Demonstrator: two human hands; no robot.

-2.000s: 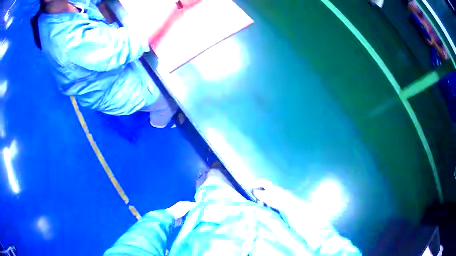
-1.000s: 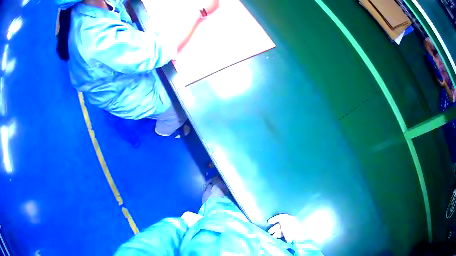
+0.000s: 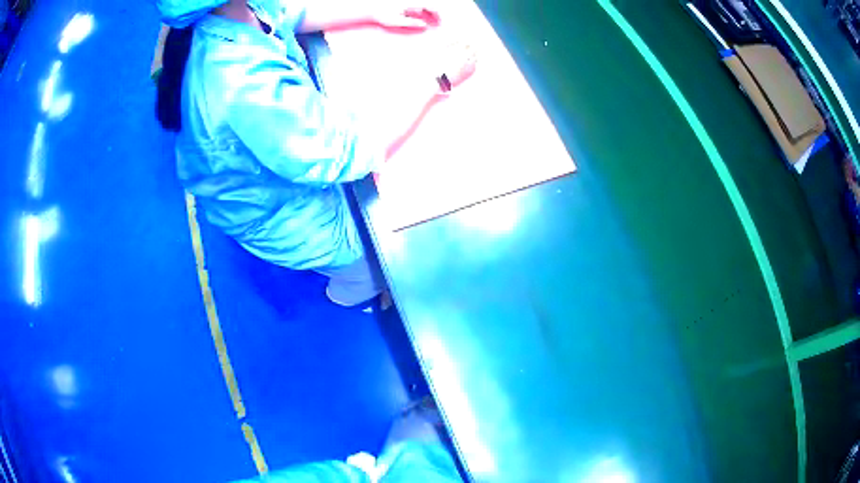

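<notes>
The green workbench top (image 3: 528,321) runs from the top of the picture to the bottom edge, with bright glare spots. A large flat washed-out white sheet (image 3: 490,132) lies on it under the neighbour's bare hands. My left hand (image 3: 363,462) is a small, overexposed white patch by my light blue sleeve at the bottom edge; its fingers cannot be made out. My right hand is out of the picture.
A person in a light blue gown (image 3: 273,123) sits at the bench's left side. Glossy blue floor with a yellow line (image 3: 215,325) lies left. Brown cardboard pieces (image 3: 778,90) are at the upper right, beyond a light green line (image 3: 721,170).
The view has shifted, so the neighbour, sheet and cardboard sit lower and further right. My right glove, seen earlier at the bench edge, has left the picture. The neighbour's second hand now shows.
</notes>
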